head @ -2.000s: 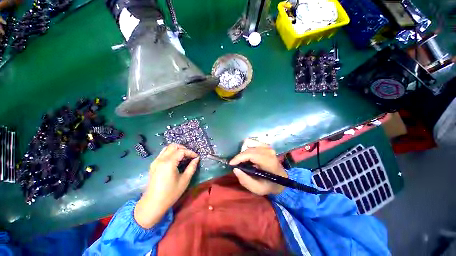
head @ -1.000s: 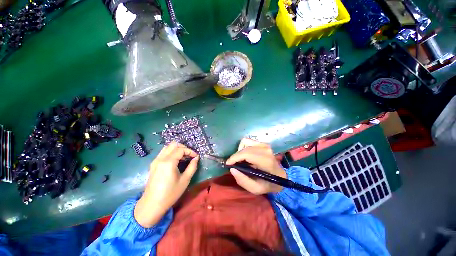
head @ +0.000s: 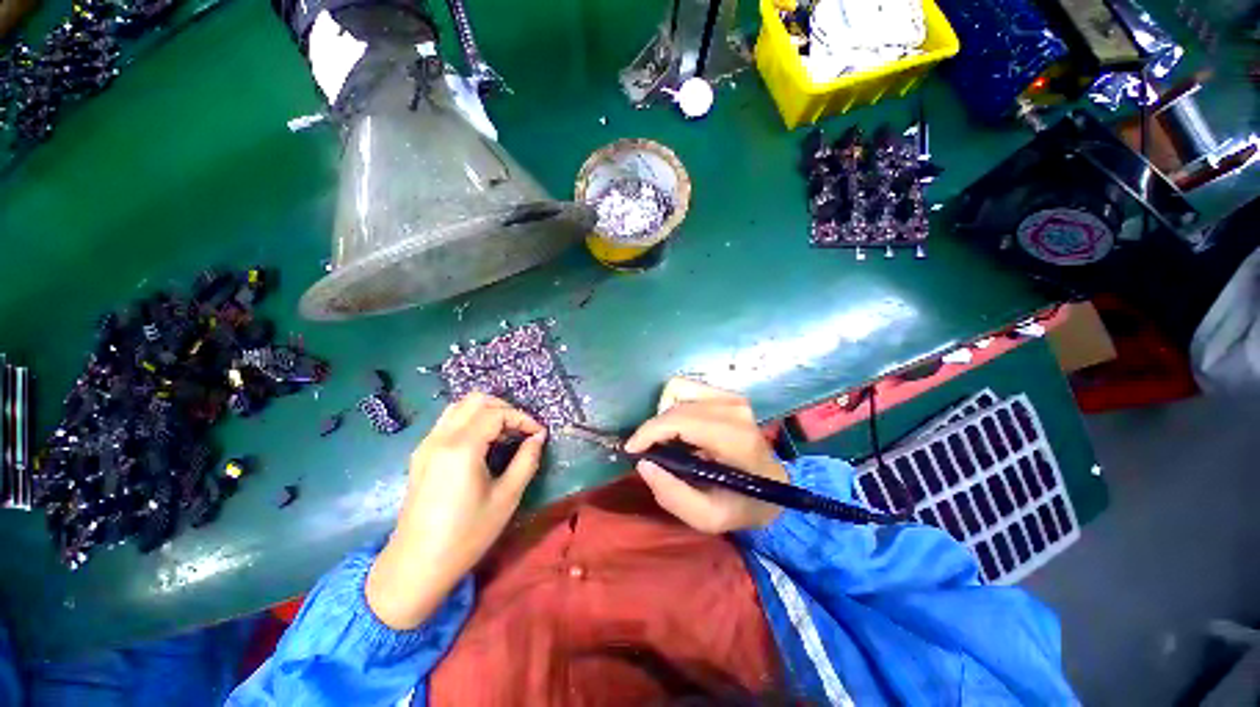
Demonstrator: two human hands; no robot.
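Note:
The purplish-grey speckled PCB panel [head: 509,370] lies on the green bench mat in front of me. My left hand [head: 474,477] is at its near left corner, with a black component [head: 509,450] between thumb and fingers. My right hand [head: 705,456] holds the black soldering iron [head: 732,482] like a pen. The iron's thin metal tip points left and meets the panel's near edge beside my left fingertips. The exact contact point is too small to make out.
Left are a component pile [head: 152,401] and a few loose black parts [head: 380,408]. Beyond the panel stand the fume hood [head: 415,207] and dross pot [head: 633,205]. Right are a populated panel [head: 868,194], yellow basket [head: 857,86], fan [head: 1064,228] and slotted tray [head: 974,490].
The view has shifted very slightly. Both hands, the iron and the panel keep nearly the same positions.

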